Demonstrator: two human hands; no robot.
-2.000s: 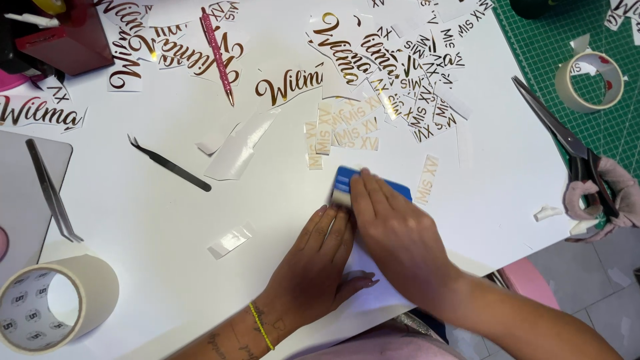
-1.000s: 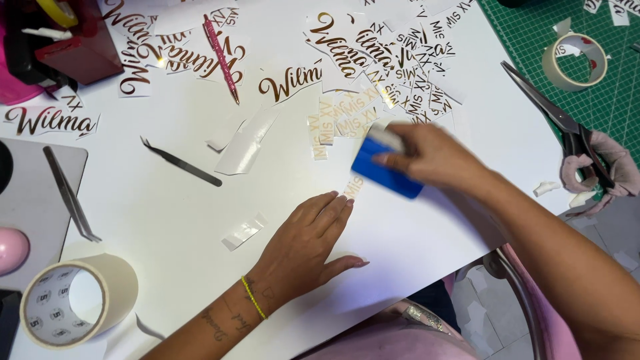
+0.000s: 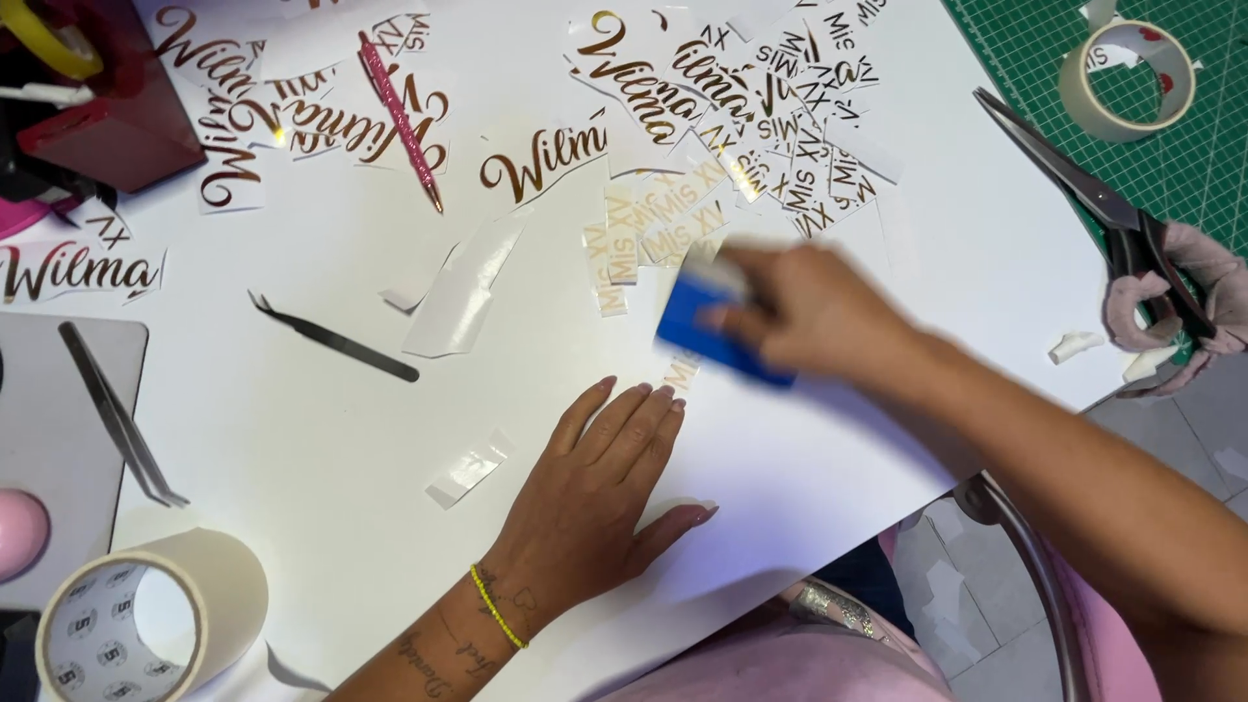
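My right hand [image 3: 819,312] grips a blue squeegee [image 3: 717,322], slightly blurred, over a small lettered vinyl strip [image 3: 681,372] on the white table. Flat on the table, my left hand [image 3: 614,468] has its fingertips at the near end of that strip and holds nothing. Pale strips with gold lettering [image 3: 624,244] lie just beyond the squeegee. Farther back are many cut pieces with metallic brown lettering [image 3: 809,127]. To the left of my left hand is a small clear-and-white strip [image 3: 470,470]. A curled piece of white backing paper [image 3: 463,292] rests farther off.
Black tweezers [image 3: 336,336] and metal tweezers [image 3: 117,414] lie left, near a wide tape roll [image 3: 224,595]. A pink glitter pen [image 3: 402,127] lies on lettered cutouts. Fabric-wrapped scissors [image 3: 1102,195] and a narrower tape roll [image 3: 1072,88] are right, by a green cutting mat [image 3: 1014,39]. A red holder [image 3: 117,127] stands back left.
Two seconds ago my hands were together at the squeegee. They have since come apart, with the squeegee in my right hand and my left hand lower on the strip.
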